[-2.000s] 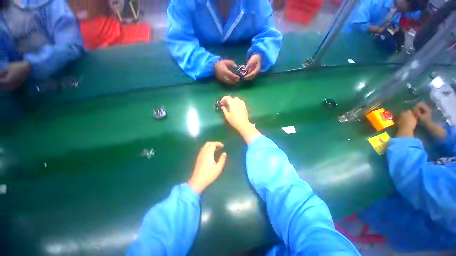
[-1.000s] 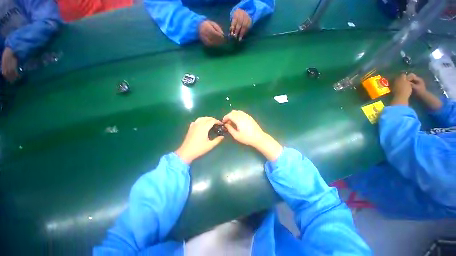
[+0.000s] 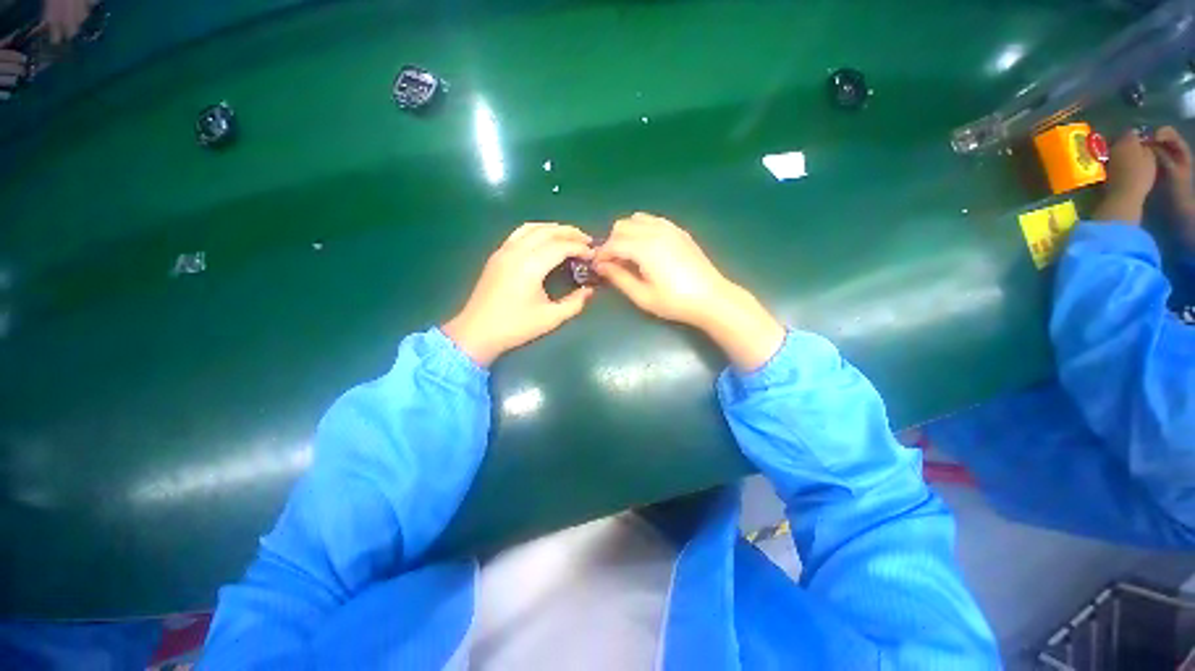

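Note:
A small dark unit with silvery parts [image 3: 582,273] is held just above the green conveyor belt [image 3: 393,315]. My left hand [image 3: 524,291] curls round its left side, with fingers and thumb closed on it. My right hand [image 3: 666,273] pinches at its upper right with the fingertips. The fingers hide most of the unit. Whether the right fingertips also hold a small separate piece cannot be told.
Similar units lie on the belt at the far left [image 3: 216,125], upper left [image 3: 416,88] and upper right [image 3: 848,88]. A white slip [image 3: 785,165] lies nearer. At right are a yellow-orange stop box [image 3: 1071,156], a yellow label [image 3: 1048,232] and another worker's arms.
Two seconds ago my right hand reached to a unit across the belt; now both hands hold one close in front of me. The view has tilted down, and the worker opposite has left it.

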